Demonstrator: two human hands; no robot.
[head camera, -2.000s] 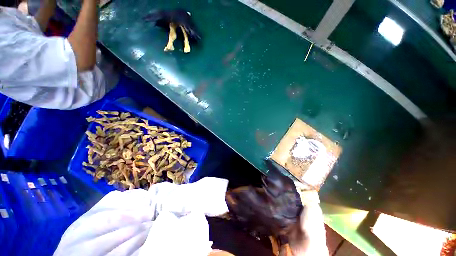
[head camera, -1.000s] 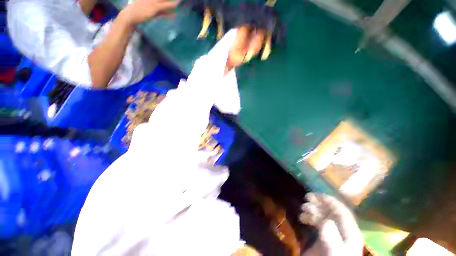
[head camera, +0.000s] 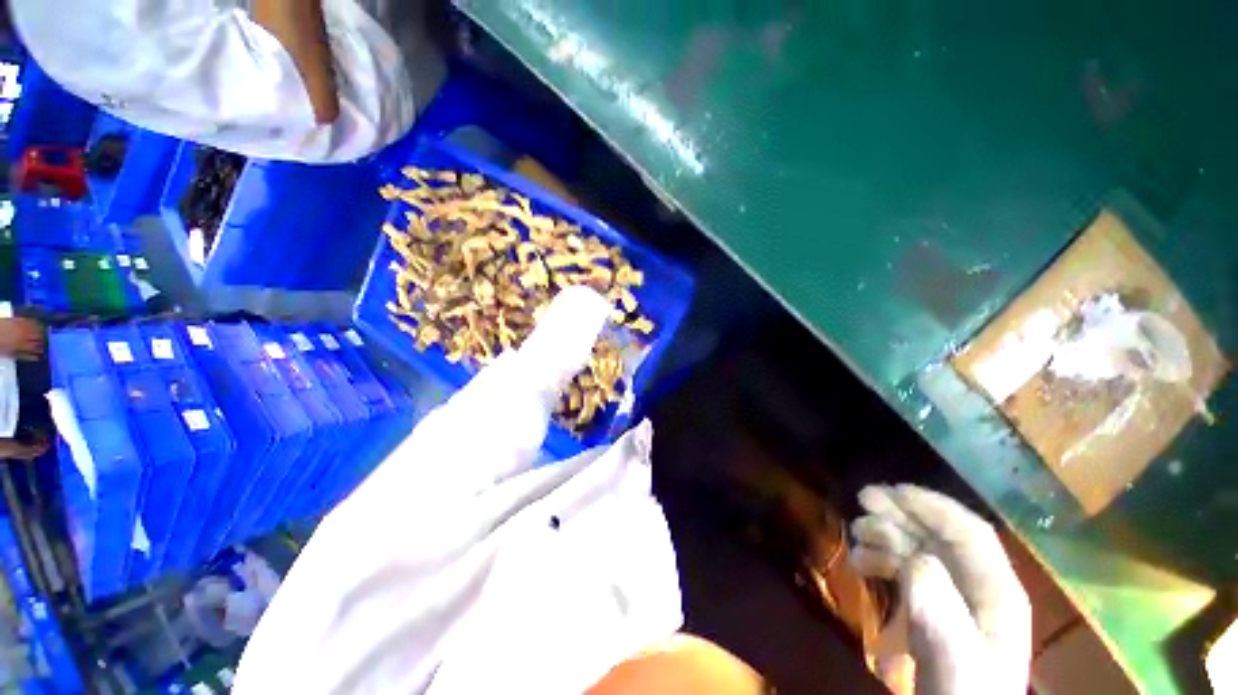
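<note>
My left sleeve (head camera: 475, 462), white, reaches over the blue crate (head camera: 652, 394) heaped with cream-tan leg parts (head camera: 475, 265); the left hand itself does not show beyond the cuff. My right hand (head camera: 944, 584), in a white knit glove, is at the lower right, just off the bench edge, with its fingers curled; whether it holds something thin cannot be seen. The tan cardboard pad (head camera: 1045, 441) lies on the green bench, up and right of the glove, with wet white glue (head camera: 1113, 346) and a pale round rim in it.
The long green bench (head camera: 842, 204) crosses the upper right, its edge running diagonally beside the crate. A person in a white sleeve (head camera: 204, 68) is at the upper left. Stacked blue crates (head camera: 204, 435) stand at the left. Bright green material (head camera: 1140, 597) is at the lower right.
My bare left hand has left the black piece with tan legs on the bench; its sleeve now lies over the crate. The view has shifted, and that piece is out of view.
</note>
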